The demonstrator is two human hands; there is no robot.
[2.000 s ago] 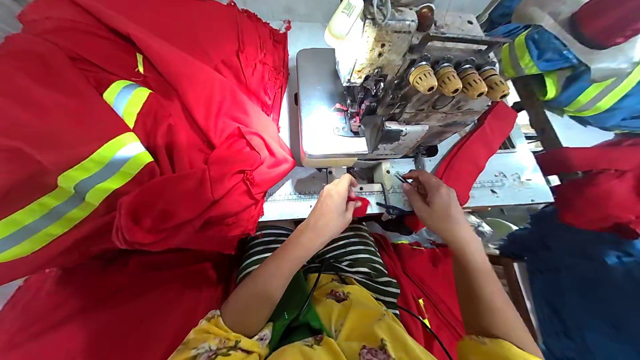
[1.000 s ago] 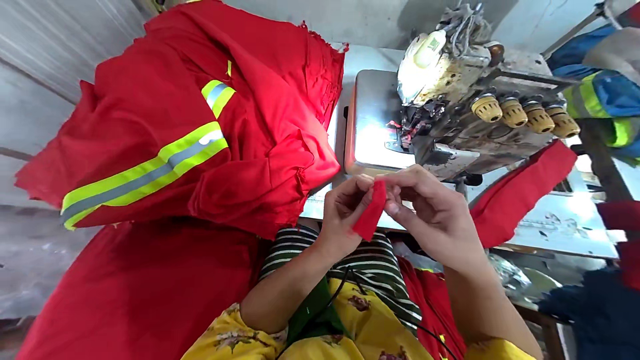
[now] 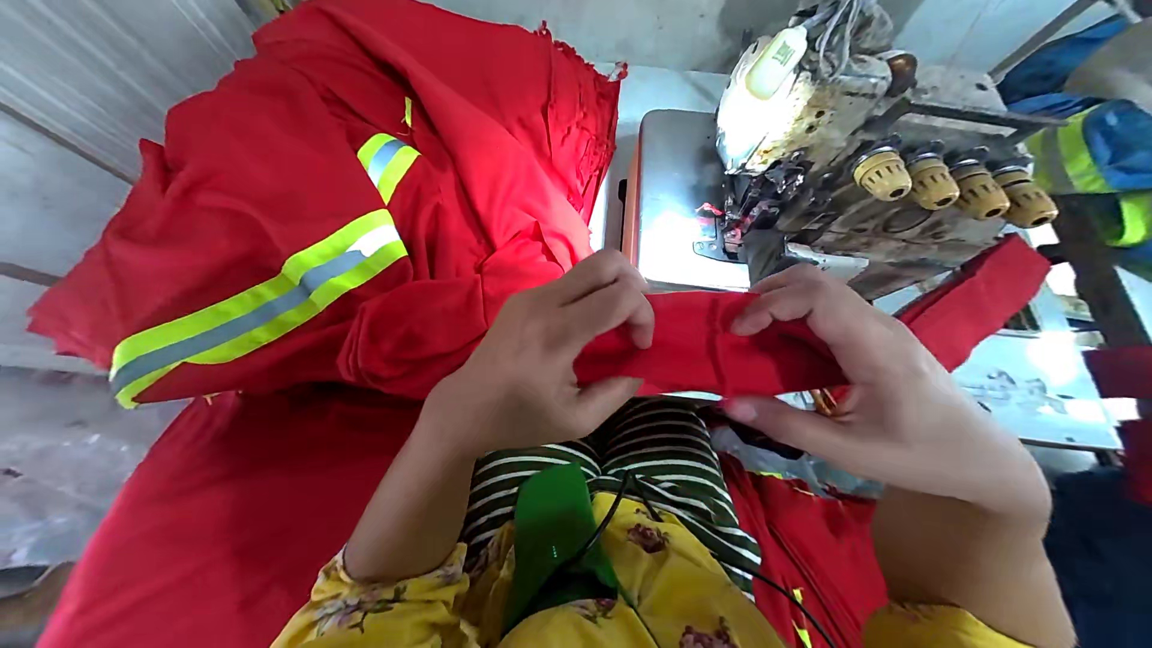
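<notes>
A red fabric strip [image 3: 693,346] with a seam across it is stretched between my two hands, in front of the sewing machine's metal plate. My left hand [image 3: 558,351] grips the strip on the left of the seam, thumb below and fingers above. On the right of the seam, my right hand [image 3: 837,378] holds it between thumb and fingers. The overlock sewing machine [image 3: 846,144], with a row of yellow tension knobs, stands just beyond, its lamp lit. Another length of red fabric [image 3: 981,297] lies at the right below the knobs.
A large red garment [image 3: 450,180] with yellow and grey reflective tape [image 3: 297,288] is heaped on the left, close to my left forearm. More red cloth [image 3: 801,540] hangs beside my lap. Blue cloth with reflective tape [image 3: 1098,153] is at the far right.
The hands were apart near the table edge, then came together on a small folded red piece. Now they are spread, with the red strip opened out between them. The view has shifted.
</notes>
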